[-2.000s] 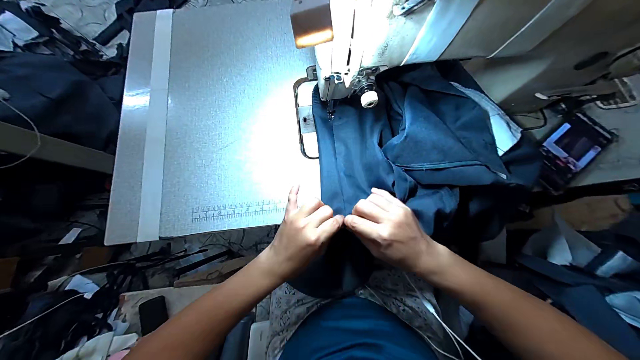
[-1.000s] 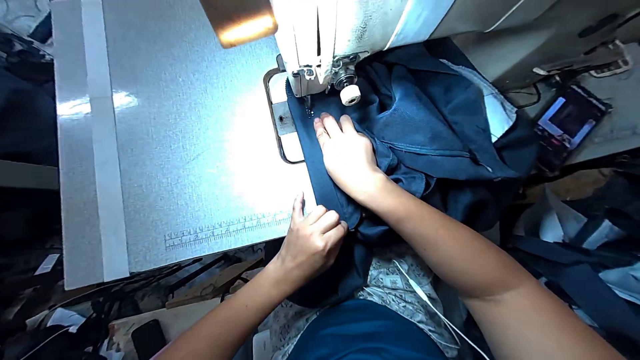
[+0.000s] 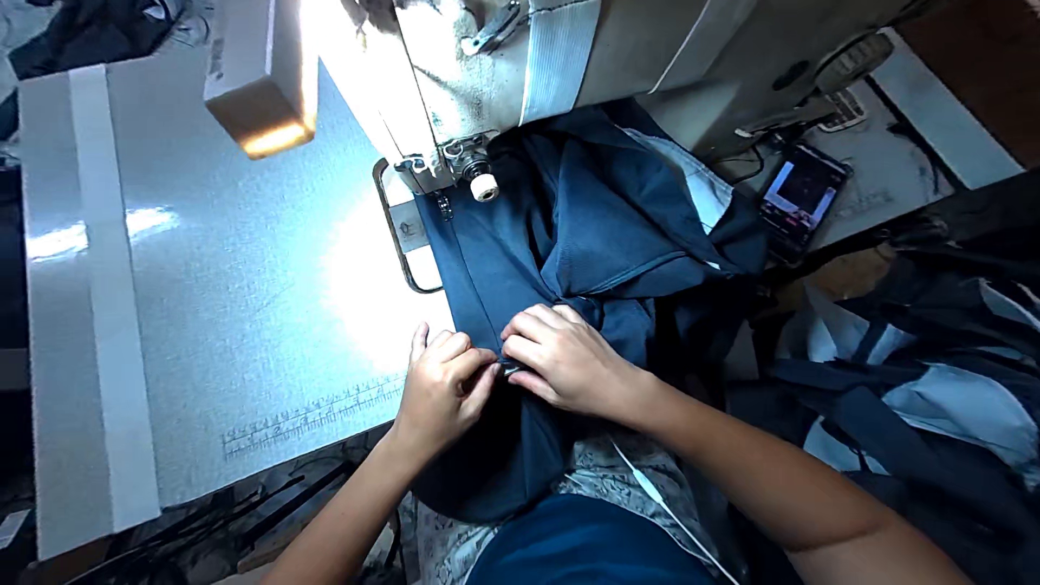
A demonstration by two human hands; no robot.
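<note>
A dark navy garment [image 3: 626, 219] lies under the presser foot [image 3: 443, 205] of a sewing machine [image 3: 471, 73] and hangs over the table's front edge. My left hand [image 3: 445, 382] pinches the garment's edge between thumb and fingers, near the front of the table. Close beside it on the right, my right hand [image 3: 561, 353] grips the same cloth, fingertips almost touching those of the left. A seam line runs from the presser foot down toward both hands. The cloth under the palms is hidden.
The grey table top [image 3: 227, 268] carries a printed ruler scale [image 3: 313, 414] and a pale tape strip [image 3: 114, 284]. A lamp [image 3: 264, 89] hangs at upper left. At right lie a phone [image 3: 800, 195] with a lit screen and piles of dark and pale cloth [image 3: 951, 406].
My right hand was flat on the cloth near the presser foot one second ago; it has come back toward me, beside my left hand. The view has shifted.
</note>
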